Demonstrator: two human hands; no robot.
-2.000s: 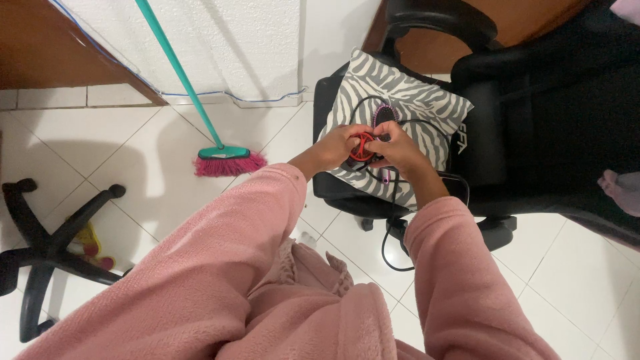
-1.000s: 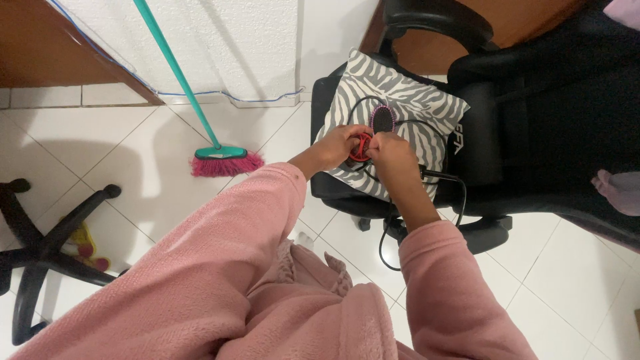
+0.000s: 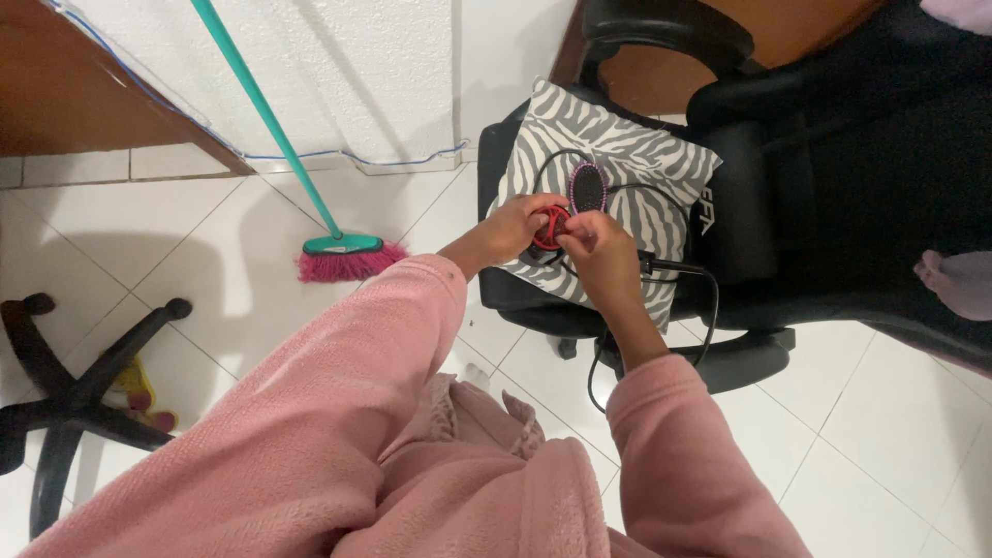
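Note:
Over a zebra-striped cushion (image 3: 643, 147) on a black chair seat, my left hand (image 3: 511, 226) is closed around a round red and black object (image 3: 551, 226), which looks like the rear end of a hair dryer. The fingertips of my right hand (image 3: 601, 252) meet at its right edge; whether they pinch a small part cannot be told. Just beyond both hands lies a hairbrush (image 3: 589, 187) with dark bristles and a purple rim. A black cable (image 3: 701, 271) loops over the cushion and hangs past the seat's front edge.
A teal broom (image 3: 342, 243) with pink bristles leans by the white wall. A black wheeled chair base (image 3: 70, 407) stands at lower left near a yellow and pink item (image 3: 136, 387). The chair's armrests (image 3: 744, 360) flank the seat. Blue cable (image 3: 310, 154) runs along the wall.
My right hand has shifted slightly at the red and black object, and its fingertips now show at the right edge. My left hand keeps its hold.

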